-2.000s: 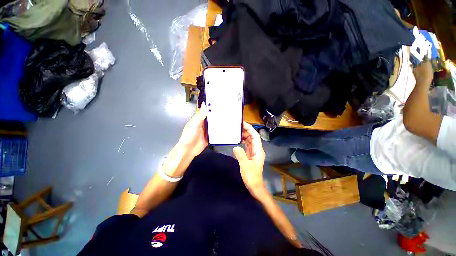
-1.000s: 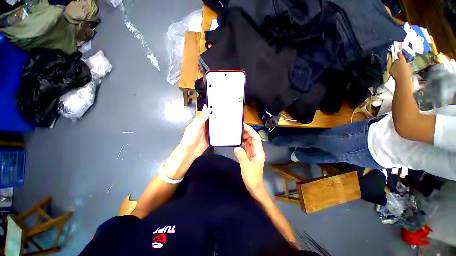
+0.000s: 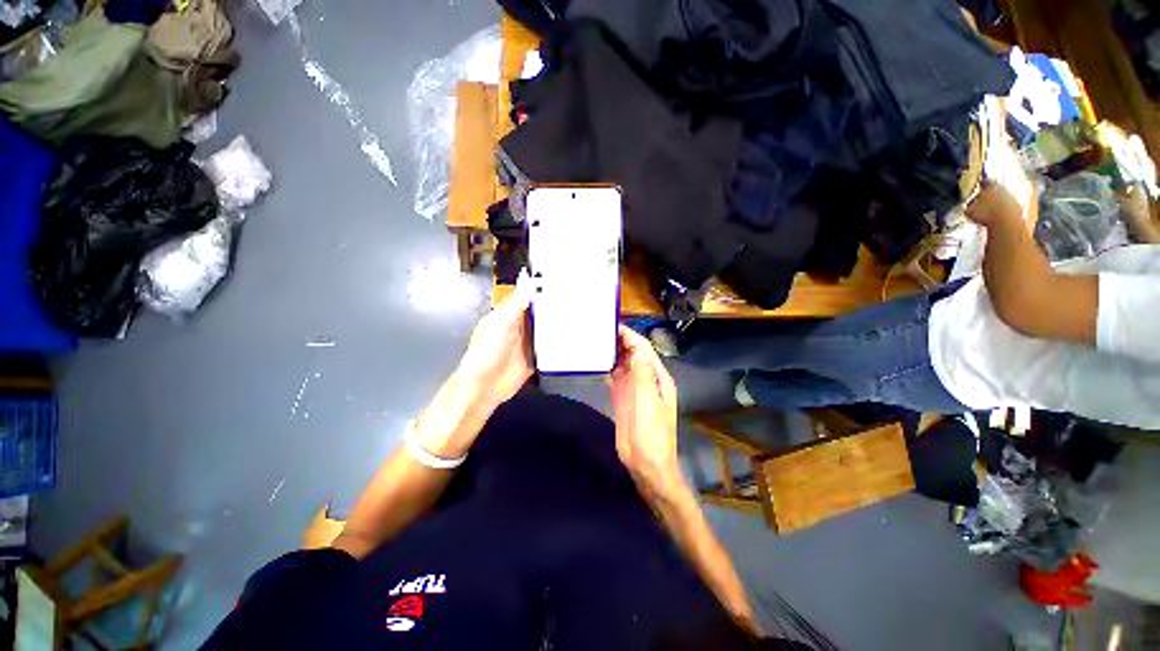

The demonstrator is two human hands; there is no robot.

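A smartphone (image 3: 575, 282) with a white lit screen is upright in front of my body. My left hand (image 3: 497, 343) holds its left edge, with the thumb at the side of the screen. My right hand (image 3: 645, 397) is at the phone's lower right edge, with its fingers against it. The fingers behind the phone are hidden. Beyond the phone, a heap of dark garments (image 3: 662, 165) lies on the wooden worktable (image 3: 827, 296) and hangs over its near edge.
A person in a white top and jeans (image 3: 814, 352) stands at the table's right, hands at white pieces (image 3: 1002, 165). Wooden stools (image 3: 833, 478) stand nearby. Black bags (image 3: 121, 229), clear plastic (image 3: 439, 134) and a blue crate (image 3: 26, 443) are around the floor.
The view has shifted slightly. The other person's arm has moved left and lower over the white pieces, and a second hand now shows at the right edge. My right thumb has drawn in beside the phone.
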